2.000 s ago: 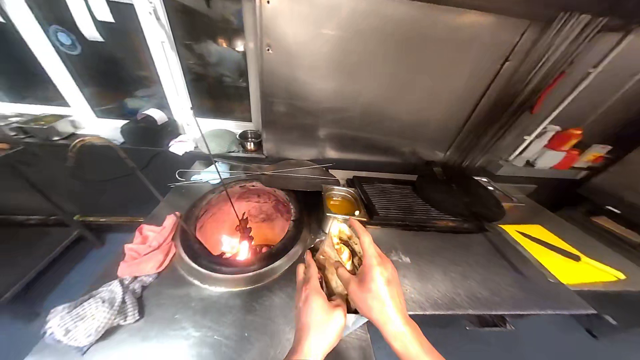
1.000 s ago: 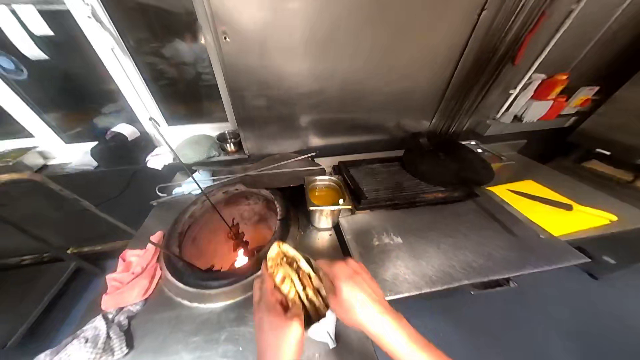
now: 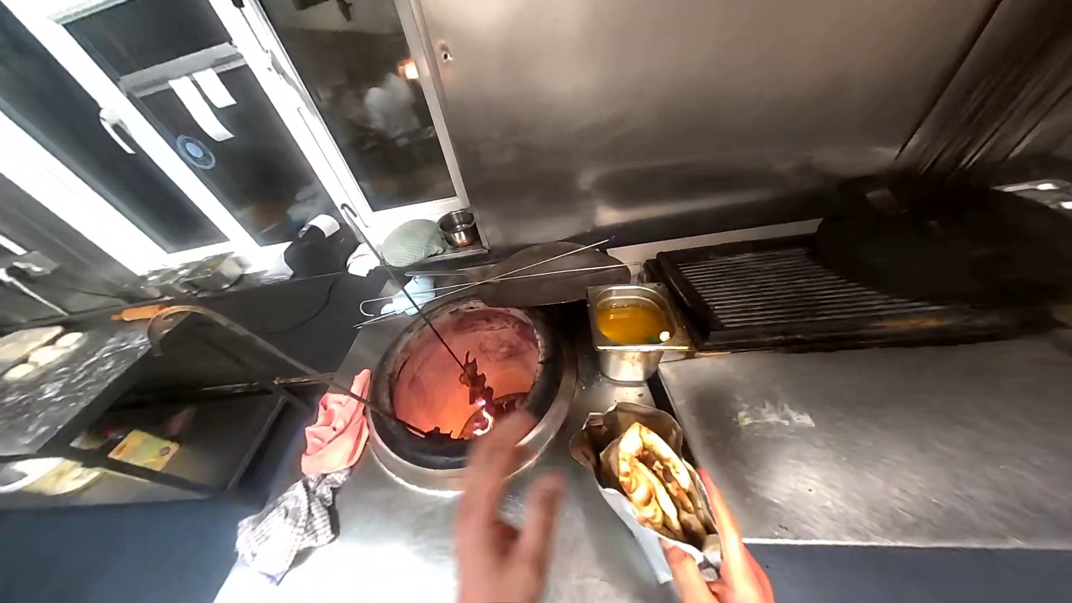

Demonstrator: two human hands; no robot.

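My right hand (image 3: 720, 561) holds a foil-lined paper bag (image 3: 624, 502) at its lower right side. Folded flatbreads (image 3: 657, 486) stand in the bag's open mouth. My left hand (image 3: 507, 523), blurred, is off the bag with fingers apart and nothing in it, in front of the tandoor oven (image 3: 557, 402). Inside the tandoor, pieces of food on a metal skewer (image 3: 419, 310) hang over glowing fire. Just behind the bag is a steel container (image 3: 632, 360) of yellow-orange liquid.
Long metal skewers (image 3: 536, 275) lie behind the tandoor beside a round dark lid (image 3: 544, 293). A grill grate (image 3: 779, 289) and a dark round pan (image 3: 938, 243) are at right. A pink cloth (image 3: 337, 431) and a checked cloth (image 3: 293, 523) lie left. A hooked rod (image 3: 251, 331) reaches into the oven.
My left hand has let go of the bread and bag and moved left. My right hand keeps hold of the bag, now to the right. The view has swung left.
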